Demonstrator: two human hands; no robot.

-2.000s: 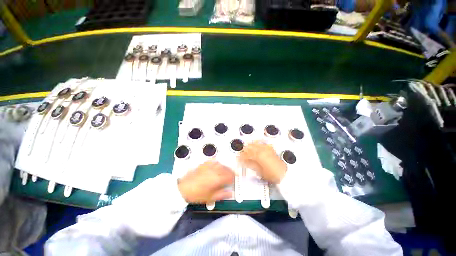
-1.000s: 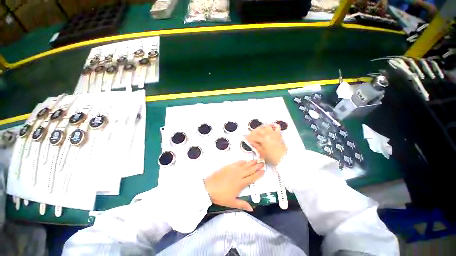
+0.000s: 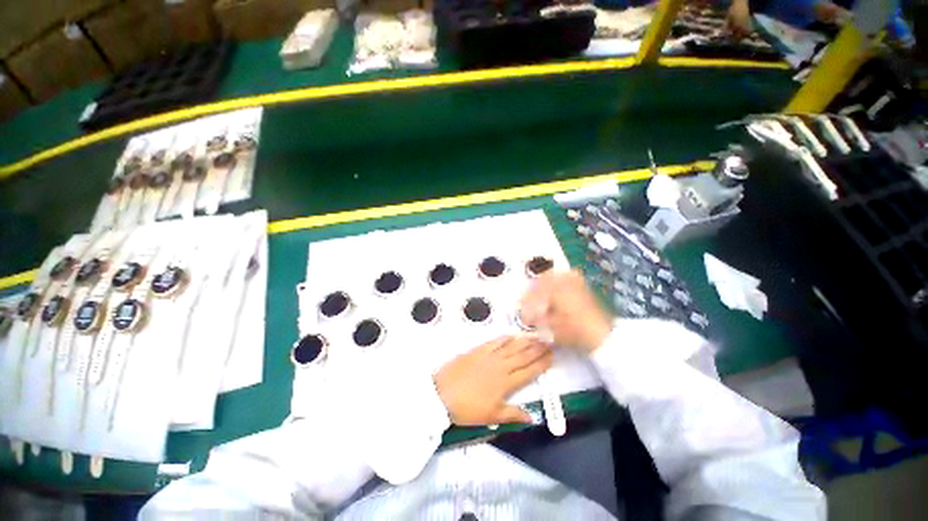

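Note:
Round smartwatches (image 3: pixel 425 310) with bare black faces lie in two rows on a white foam sheet (image 3: pixel 407 241). My left hand (image 3: pixel 493 381) lies flat, palm down, on the sheet's lower right part, fingers over the strap area. My right hand (image 3: pixel 566 311) is bent and blurred at the right end of the lower row, over a watch that it mostly hides. Whether its fingertips pinch anything cannot be seen. A cream-white strap (image 3: pixel 553 403) sticks out below my hands over the sheet's front edge.
Stacked foam sheets (image 3: pixel 236 346) with printed-face watches are at left. Another loaded sheet (image 3: pixel 232 183) lies on the green conveyor (image 3: pixel 407 137). Sticker stock (image 3: pixel 633 273), a small box (image 3: pixel 693 216) with a bottle (image 3: pixel 729 169), a crumpled tissue (image 3: pixel 737 286) and a black tray (image 3: pixel 883 219) are at right.
The view has swung right, so things sit further left in it. My right hand has moved from mid lower row to its right end. My left hand has moved right and lies beside it.

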